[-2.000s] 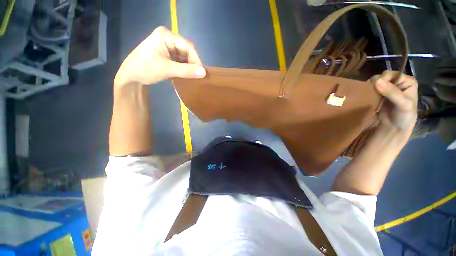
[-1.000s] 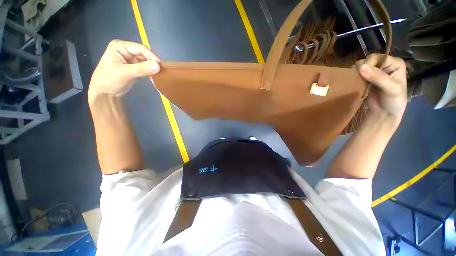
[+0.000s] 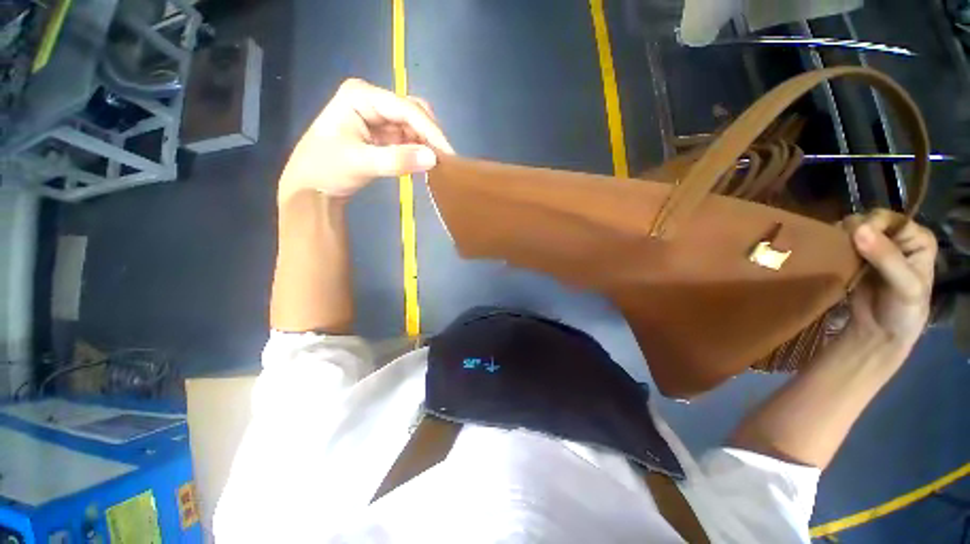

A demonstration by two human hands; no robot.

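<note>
A brown panel with handle [image 3: 596,228] is held up in the air by its top corners. Its arched brown handle [image 3: 792,90] stands above the top edge at the right. A small gold metal fitting [image 3: 768,254] sits below the handle. My left hand [image 3: 367,143] pinches the panel's left top corner between thumb and fingers. My right hand [image 3: 893,271] grips the right top corner, beside the handle's right end. The lower right part of the panel hangs down to a point. The backs of some right fingers are behind the panel.
A rack with metal rods [image 3: 872,158] and several brown looped pieces stands behind the panel at the right. A grey frame [image 3: 96,159] and a box [image 3: 221,96] are at the upper left. A blue case or machine [image 3: 96,478] is at the lower left. Yellow lines cross the grey floor.
Since one second ago, the hands and panel appear further right in view, with the panel's right end lower. The view itself has shifted too. Both hands keep their hold.
</note>
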